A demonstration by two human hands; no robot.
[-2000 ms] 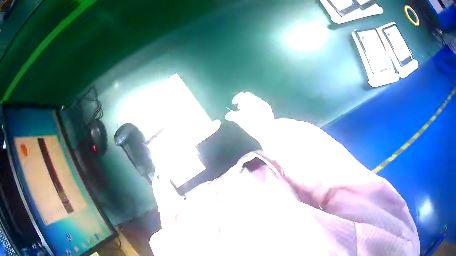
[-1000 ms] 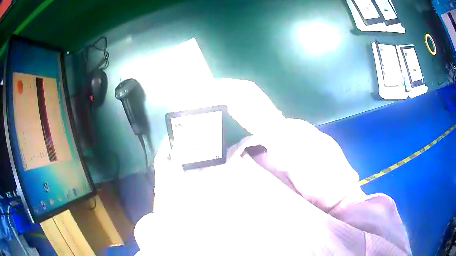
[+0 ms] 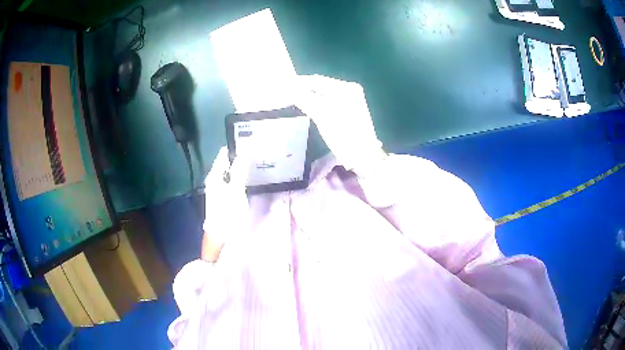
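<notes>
An e-reader (image 3: 271,152) with a pale lit screen and black border is held screen up in front of my body. My left hand (image 3: 231,179), in a white glove, grips its left edge. My right hand (image 3: 316,96), white and overexposed, is at its upper right corner; whether its fingers grip the device cannot be told. A white carrier tray (image 3: 251,53) lies on the bench just beyond the e-reader. A black barcode scanner (image 3: 175,102) lies left of the tray, its cord running toward me.
A monitor (image 3: 51,150) stands at the left, with a mouse (image 3: 127,74) beside it and tan boxes (image 3: 103,277) below. Trays with devices (image 3: 554,76) and a yellow ring (image 3: 596,51) lie at the far right. The blue floor (image 3: 452,160) starts at the bench edge.
The e-reader's screen has come into view, held in my left hand. My right hand has moved left to its upper right corner. The view has shifted, with the bench higher in the picture.
</notes>
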